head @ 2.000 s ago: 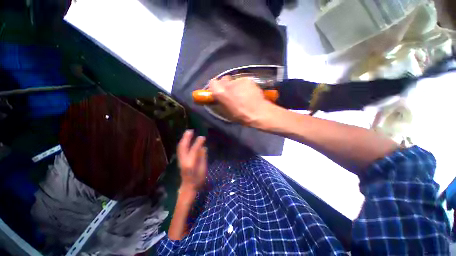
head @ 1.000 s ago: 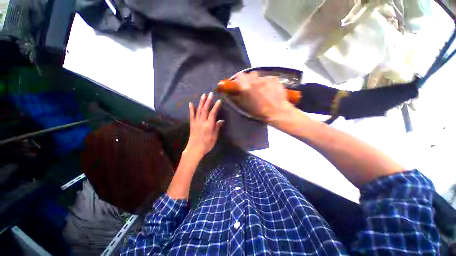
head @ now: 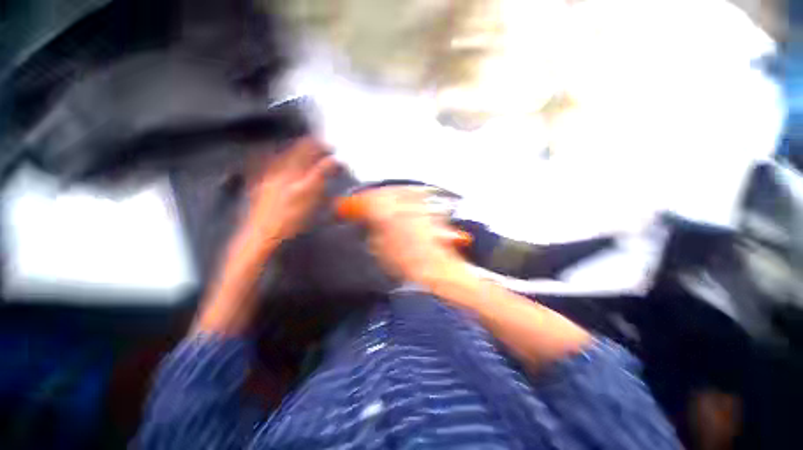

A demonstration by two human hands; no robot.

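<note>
The frame is strongly blurred. The dark garment piece lies on the white table top in front of me and is bunched toward the far left. My right hand is closed on the orange handle of the iron, at the right edge of the dark cloth. My left hand is on the cloth to the left of the iron, farther from me. Blur hides whether its fingers grip the cloth or lie on it.
The white table top shows at the left and brightly at the right. The dark iron hose runs right from the iron. Blurred cream heaps are at the back. A blurred skin-coloured shape shows at the lower right.
The view has swung toward the right side of the table. My left hand has moved from the near part of the cloth to farther up it. My right hand still holds the iron.
</note>
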